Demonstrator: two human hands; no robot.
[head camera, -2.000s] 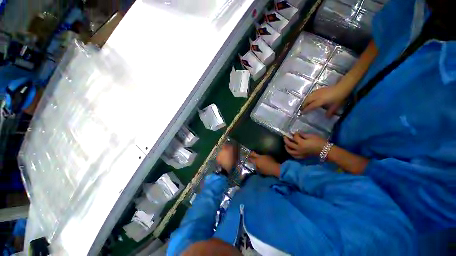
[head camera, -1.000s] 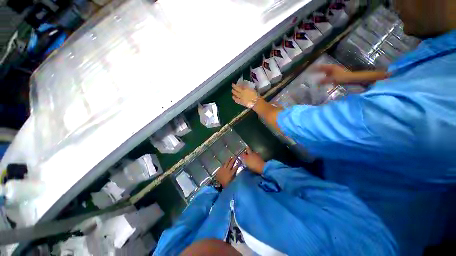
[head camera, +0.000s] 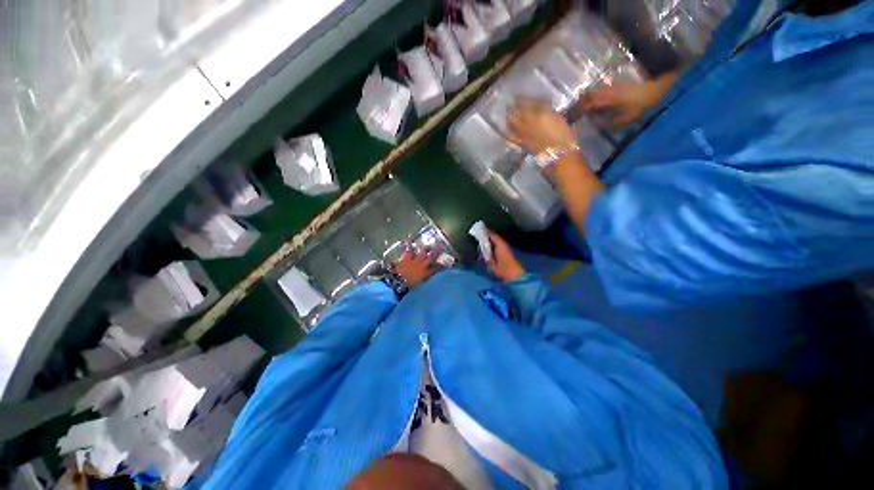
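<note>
A clear blister tray (head camera: 369, 230) lies in front of me on the dark green surface. One white unit (head camera: 301, 291) sits in the pocket at its left end; other upper pockets look dark. My left hand (head camera: 414, 268) rests over the tray's near row, fingers apart, with nothing seen held in it; small shiny things show beside it. My right hand (head camera: 502, 258) is just off the tray's right end and holds a small white piece (head camera: 481, 239), upright between the fingers. My sleeves and smock hide the tray's near edge.
White units (head camera: 383, 107) stand in a line on the green belt (head camera: 347, 153), beyond a tan guide (head camera: 331, 209). White cartons (head camera: 172, 397) pile up at lower left. A worker's hands (head camera: 541, 129) touch a filled tray (head camera: 494, 144) at right. A white shelf (head camera: 172, 115) curves above.
My right hand has moved off the tray and now holds a small white piece. My left hand stays at the tray. The neighbour's hand has left the belt for the filled tray. The view has shifted.
</note>
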